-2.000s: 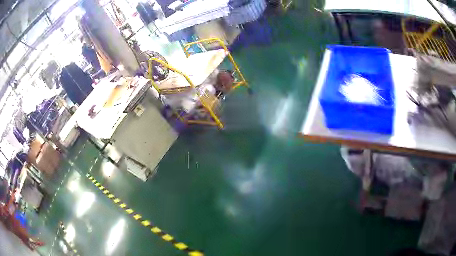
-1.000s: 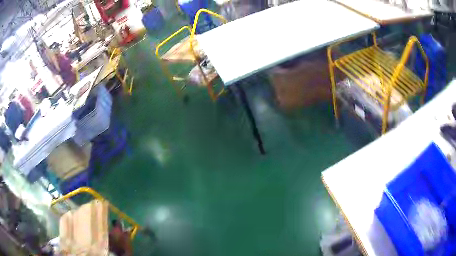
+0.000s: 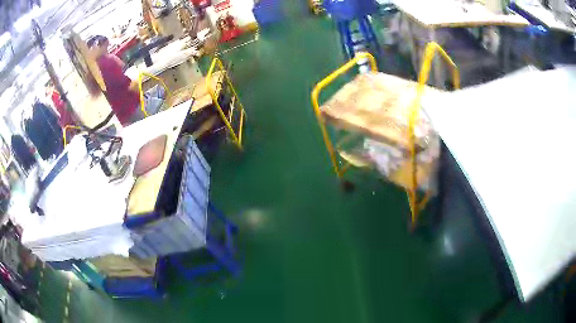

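Neither of my hands is in view. Nearest in front on the right is a long white table point(image 3: 518, 170), cut off by the right edge. A yellow-framed trolley point(image 3: 372, 104) with a brown board on top stands beside its left end, with whitish bundles on the lower shelf. On the left is a white work table point(image 3: 82, 202) with dark cords or straps point(image 3: 104, 148) and a flat brownish pad point(image 3: 151, 155) on it. The picture is blurred, so small items cannot be told.
Green floor point(image 3: 284, 189) runs between the tables. A grey-white crate point(image 3: 189, 202) and a blue stand point(image 3: 221, 246) are at the left table's end. A person in a red top point(image 3: 118, 85) is beyond it. Another yellow trolley point(image 3: 218, 94) and a blue stool point(image 3: 357, 31) are farther off.
The view has moved forward and turned right, then left. The blue bin on the white table has gone out of view. The yellow trolley and left work table are now nearer.
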